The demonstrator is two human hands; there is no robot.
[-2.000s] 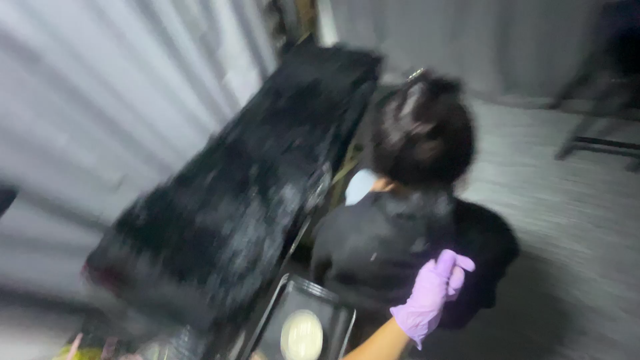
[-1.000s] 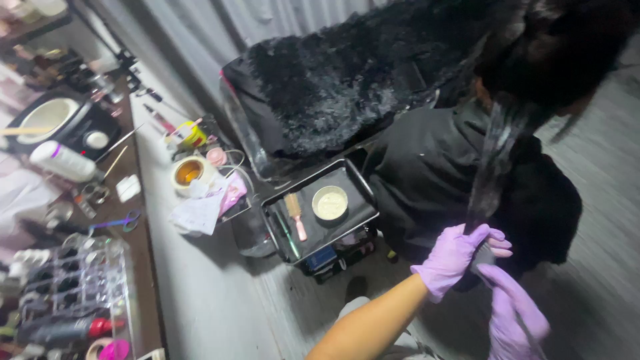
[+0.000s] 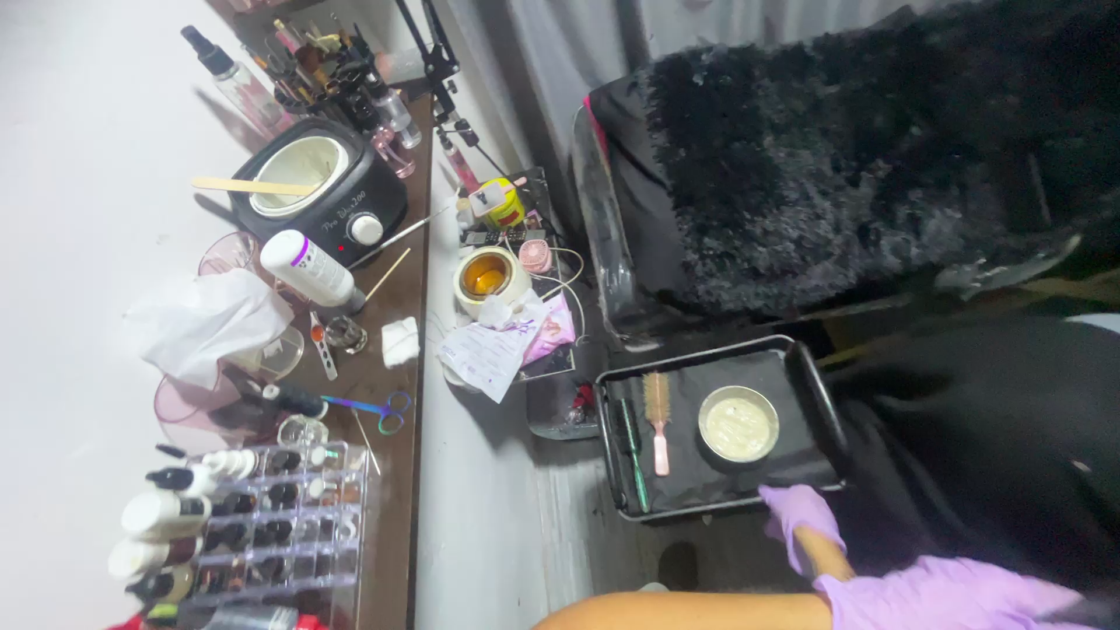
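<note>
My right hand (image 3: 801, 523), in a purple glove, reaches past my left arm to the near rim of a black tray (image 3: 700, 512); whether its fingers grip the rim is unclear. At the lower right is my blurred left hand (image 3: 954, 593), also gloved, its fingers closed at a dark strand of hair (image 3: 1101, 610) that is mostly cut off by the frame. On the tray stand a bowl of pale cream (image 3: 738, 424), a pink-handled bristle brush (image 3: 658, 424) and a green-handled round brush (image 3: 634, 455). A person in a black cape (image 3: 971, 429) sits beside the tray.
A brown shelf (image 3: 394, 525) on the left carries a wax warmer (image 3: 319, 192), bottles, scissors (image 3: 385, 409) and a clear nail-polish rack (image 3: 262, 534). Beyond the tray are a small stand with an amber wax pot (image 3: 490, 278) and a bed with a black furry cover (image 3: 831, 175).
The view has swung left. My right hand has left the hair near my left hand and crossed to the tray's near rim.
</note>
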